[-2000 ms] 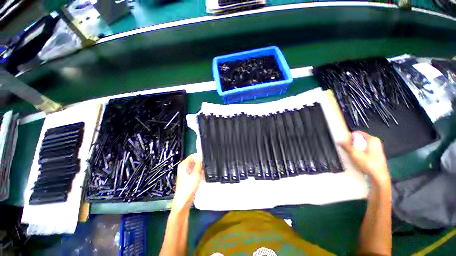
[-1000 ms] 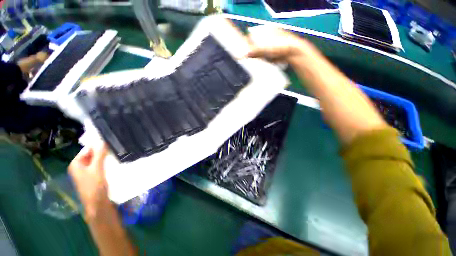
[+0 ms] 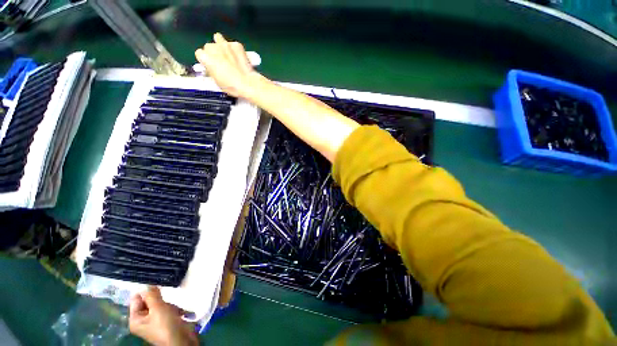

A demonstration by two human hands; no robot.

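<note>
A white sheet [image 3: 226, 196] lies left of centre with a row of long black housings [image 3: 152, 213] side by side on it. My left hand [image 3: 159, 319] is at the sheet's near edge, its curled fingers closed on that edge. My right hand [image 3: 229, 66] is at the sheet's far end, in a loose fist around a white hand tool [image 3: 254, 59]. The tool's ends show on both sides of the fist; its middle is hidden.
A black tray [image 3: 304, 209] heaped with slim black rods stands right of the sheet, partly behind my right arm. A blue bin [image 3: 551, 159] with small black parts stands at the far right. Another white sheet stack [image 3: 57, 145] with housings is at far left. A metal post [image 3: 132, 30] rises behind.
The sheet with housings, carried in both hands, has moved left and now lies down left of the rod tray. The view has also shifted.
</note>
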